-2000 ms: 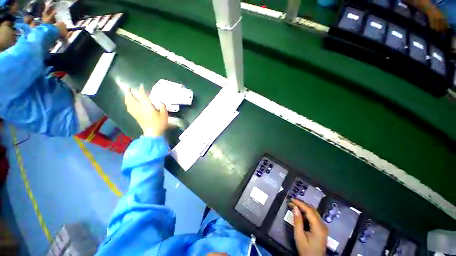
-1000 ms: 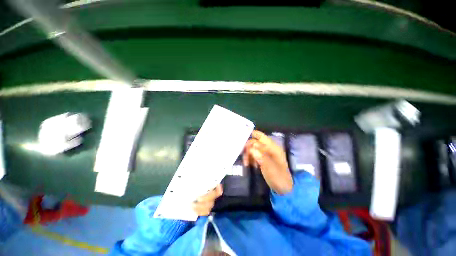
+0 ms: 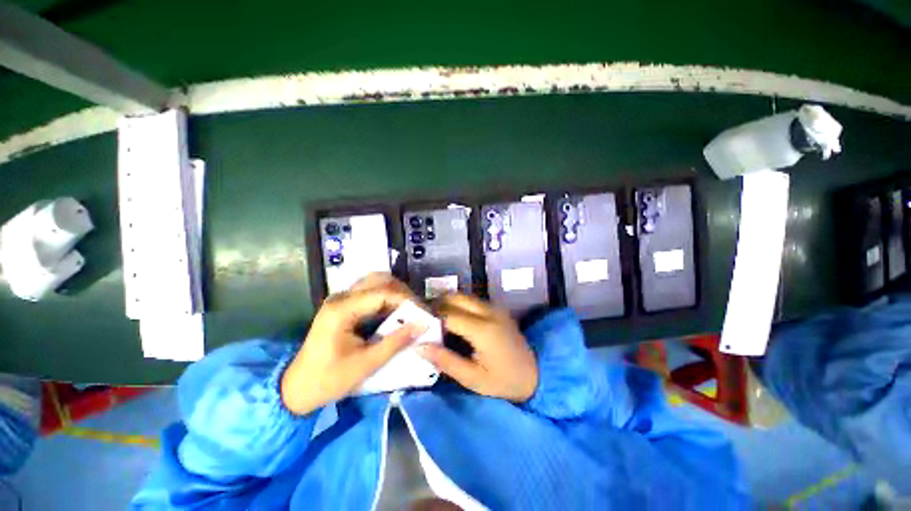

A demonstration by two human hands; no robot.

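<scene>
A white sticker sheet (image 3: 405,367) with a few dark dots is bent between both hands, close to my chest. My left hand (image 3: 345,344) grips it from the left, thumb on top. My right hand (image 3: 484,344) holds its right side with thumb and fingers. A small piece at the fingertips cannot be made out. Beyond the hands a black phone tray (image 3: 396,222) holds several phones, backs up, camera lenses at the far end. The leftmost phone (image 3: 352,250) looks lighter; my left hand hides its lower part. The second phone (image 3: 437,250) is darker.
Stacked white sticker sheets (image 3: 155,220) lie left, beside a grey post (image 3: 80,60). Curled white liners (image 3: 42,245) lie farther left. At right are a white container (image 3: 759,145) on its side, a long white strip (image 3: 754,264), another tray (image 3: 867,240) and a person's blue sleeve (image 3: 839,369).
The view has swung right and levelled since the oldest frame. The long flat sheet is now bent between both hands, nearer my chest. The tray shows more fully.
</scene>
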